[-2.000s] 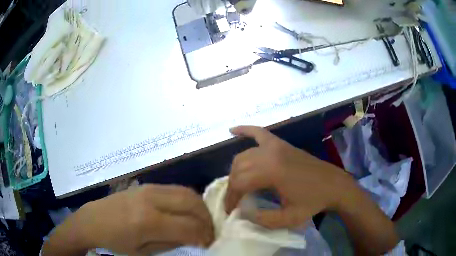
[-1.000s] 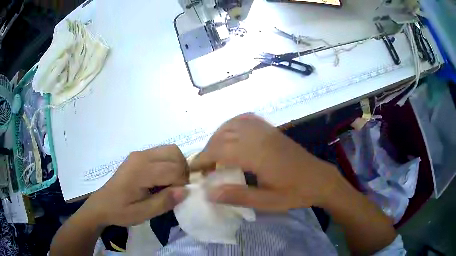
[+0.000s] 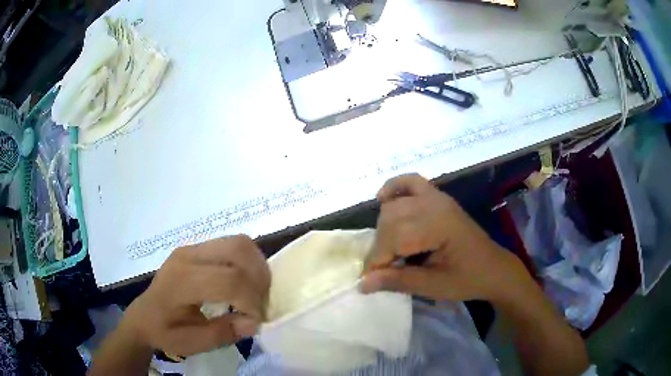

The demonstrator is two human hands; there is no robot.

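Note:
A cream fabric pouch (image 3: 342, 327) is held over my lap, just below the table's front edge. Its opening is spread and shows a yellower inner layer. My left hand (image 3: 210, 294) pinches the left end of its edge. My right hand (image 3: 427, 250) pinches the right end between thumb and fingers. The pouch's lower part hangs down over a striped cloth.
The white table (image 3: 199, 161) bears a crumpled cream heap (image 3: 118, 84), black-handled snips (image 3: 441, 92), a thin tool with loose thread (image 3: 434, 48) and the machine's needle plate (image 3: 302, 55). A turquoise basket (image 3: 82, 220) stands left. A dark red bin (image 3: 614, 220) with pale plastic is right.
The pouch was bunched between my close-set hands. My hands are now farther apart and its opening is spread between them. The table view has shifted slightly to the right.

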